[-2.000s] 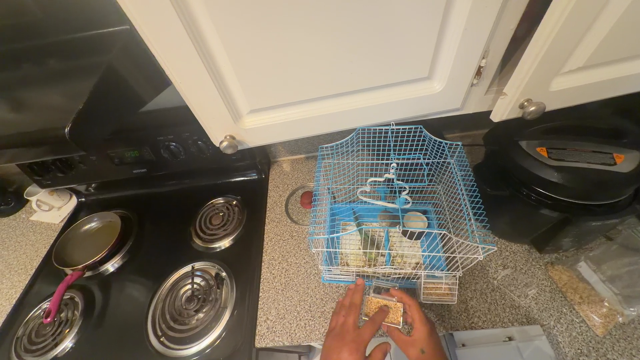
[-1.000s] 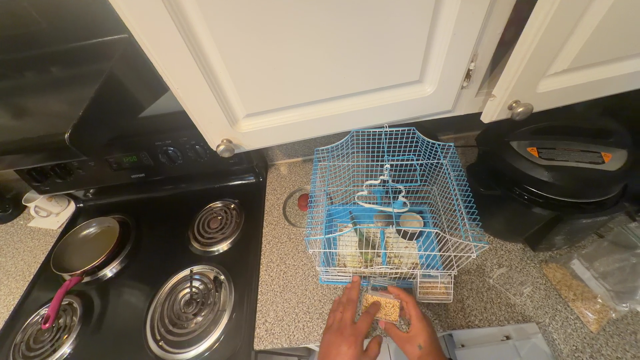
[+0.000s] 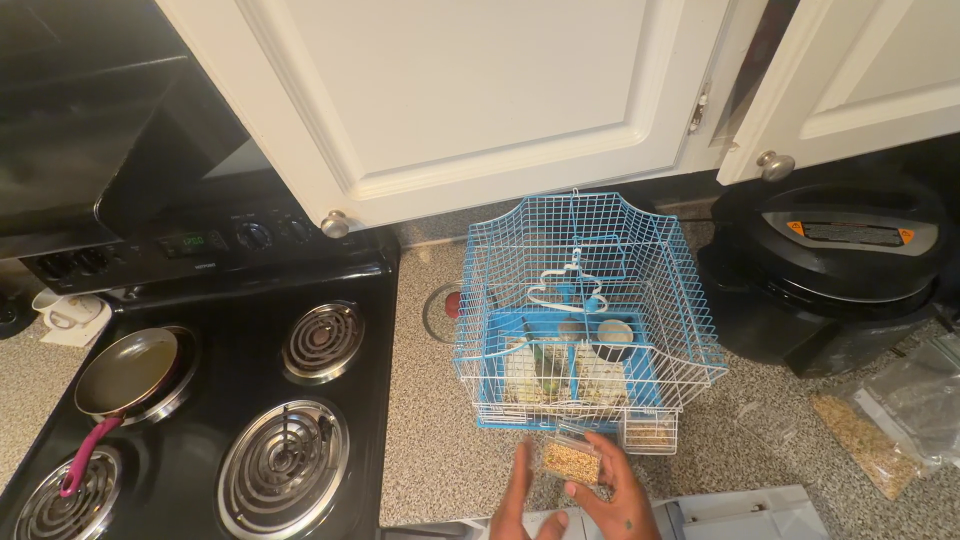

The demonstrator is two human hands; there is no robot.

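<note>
My right hand (image 3: pixel 619 491) holds a small clear plastic feeder cup (image 3: pixel 571 459) of birdseed by its right side, in front of the cage. Just left of the cup is my left hand (image 3: pixel 521 499), fingers apart and slightly blurred, with nothing in it. The blue and white wire birdcage (image 3: pixel 589 292) stands on the counter, and a green bird (image 3: pixel 549 371) is low inside it. A white swing (image 3: pixel 566 292) hangs in the cage. Another seed feeder (image 3: pixel 649 433) sits in a wire holder at the cage's front right corner.
An electric coil stove (image 3: pixel 255 322) with a frying pan (image 3: pixel 126 371) is on the left. A black electric pressure cooker (image 3: pixel 829 277) and a plastic bag of seed (image 3: pixel 866 442) are at right. White cabinet doors (image 3: pixel 510 82) overhang the counter (image 3: pixel 427 465).
My left hand has come off the feeder cup, which both hands were touching before. The cup is now in my right hand only.
</note>
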